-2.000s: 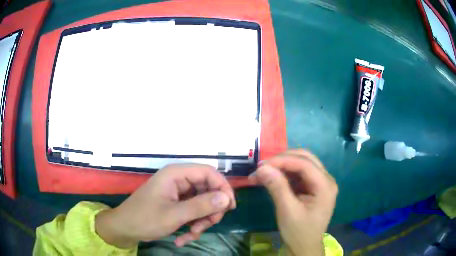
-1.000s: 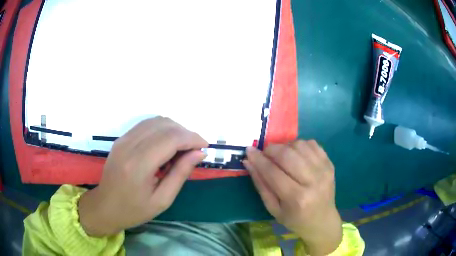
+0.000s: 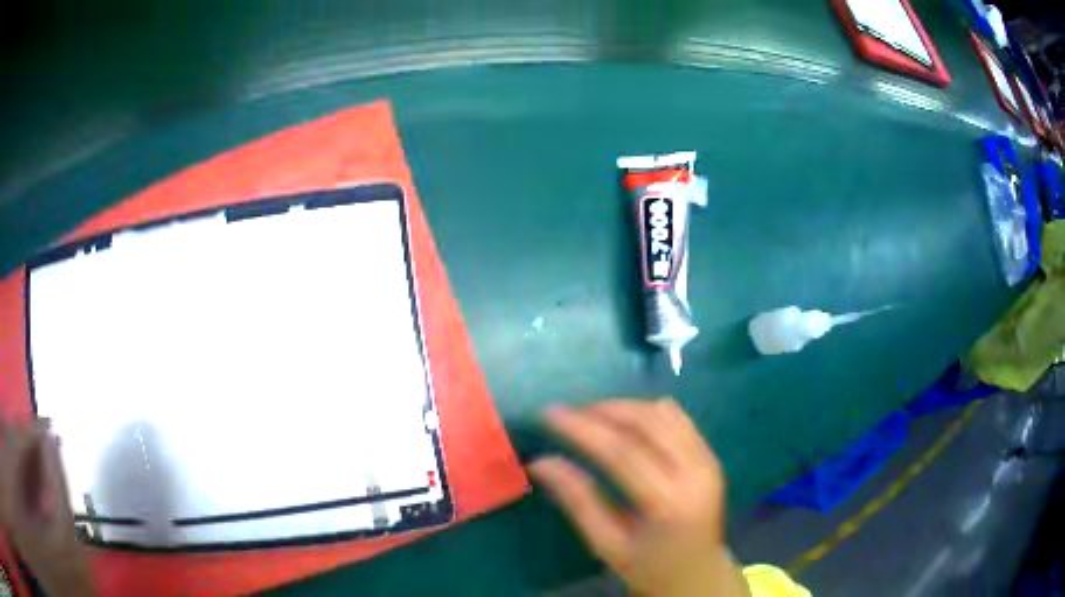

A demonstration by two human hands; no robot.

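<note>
A white display panel (image 3: 245, 373) with a thin black border lies on a red-orange foam pad (image 3: 473, 397). My left hand (image 3: 41, 501) is blurred and cut off at the left edge, over the panel's lower left corner; I cannot tell if it holds anything. My right hand (image 3: 642, 490) is over the green bench right of the pad's lower right corner, blurred, fingers apart, holding nothing visible. A B-7000 adhesive tube (image 3: 661, 257) lies beyond my right hand, nozzle towards me. A small white needle-tip bottle (image 3: 788, 330) lies right of the tube, its spout pointing right.
The green bench (image 3: 514, 152) runs across the view. Another panel on a red pad (image 3: 893, 35) lies at the top right, with more beyond it. At the right are a yellow-green sleeve (image 3: 1022, 327), blue material (image 3: 847, 461) by the bench edge, and a clear plastic bag (image 3: 1007, 222).
The view has swung right, so the panel sits further left. Both hands have left the panel's lower right part; my left hand is at the far left and my right hand is off the pad with fingers spread.
</note>
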